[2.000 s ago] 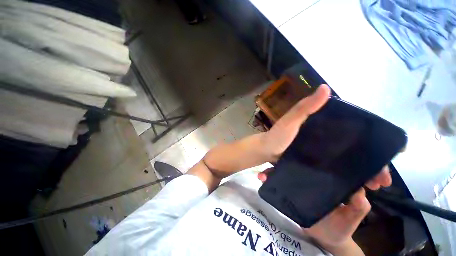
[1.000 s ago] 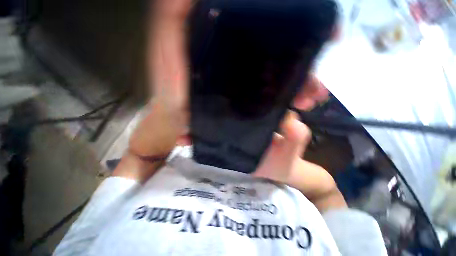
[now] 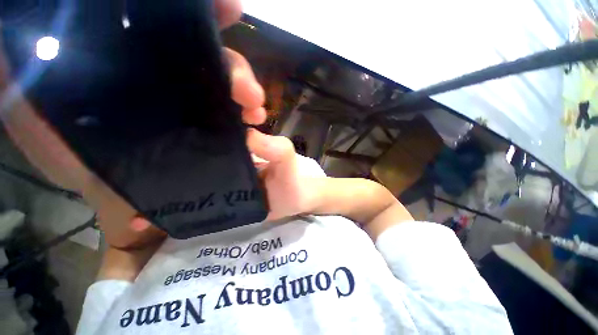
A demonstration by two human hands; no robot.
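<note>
A black smartphone (image 3: pixel 151 124) fills the upper left of the head view, large and close, its dark glossy face towards the camera with a bright light spot and mirrored shirt lettering on it. My left hand (image 3: pixel 72 167) holds its left edge; the fingers are partly hidden and cut off by the picture's edge. My right hand (image 3: pixel 275 163) holds its right edge near the lower end, with fingertips showing along the side. Both hands are bare. The phone's top end is cut off by the frame.
The white table (image 3: pixel 367 39) runs across the upper right. A dark cable or strap (image 3: pixel 511 70) crosses in front of it. Beneath are a tan panel (image 3: pixel 410 154), thin frames and mixed cloth. My white printed shirt (image 3: pixel 282 281) fills the bottom. Pale yellowish material lies far right.
The view has swung, so the phone and both hands now appear further left, with the phone larger than two seconds ago. The orange-brown stool and blue cloth have left the view. Both hands still hold the phone.
</note>
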